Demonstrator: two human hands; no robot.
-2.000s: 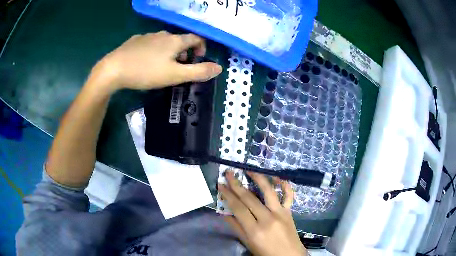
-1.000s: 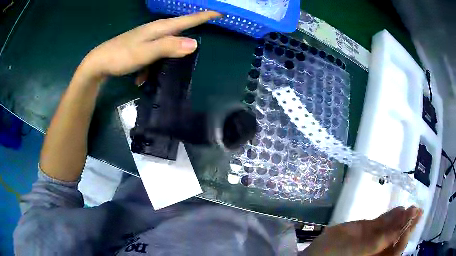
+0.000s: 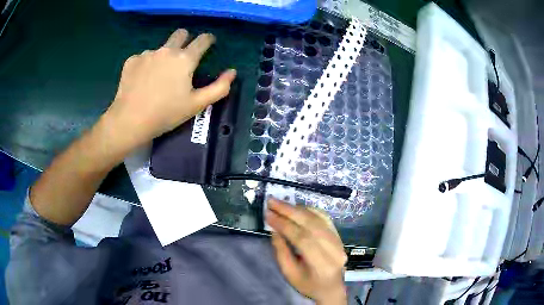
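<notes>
A black device housing [image 3: 182, 152] with a white barcode label [image 3: 201, 126] lies flat on the green bench. Its short black cable [image 3: 280, 181] runs right to a round plug [image 3: 343, 191]. My left hand [image 3: 158, 86] lies over the housing's far part, fingers spread. A white perforated strip [image 3: 319, 98] lies slantwise over the clear sheet of round black pads [image 3: 352, 131]. My right hand [image 3: 307, 244] is at the strip's near end, fingertips touching it; whether it grips the strip is hidden.
A white paper sheet [image 3: 173, 211] lies partly under the housing near the bench's front edge. A blue basket [image 3: 238, 11] stands at the far side. A white foam tray [image 3: 411, 155] at the right holds corded black devices [image 3: 495, 166].
The housing has turned label side up, with its cable now lying to the right. My right hand has come back from the foam tray, and the strip has swung to a new slant.
</notes>
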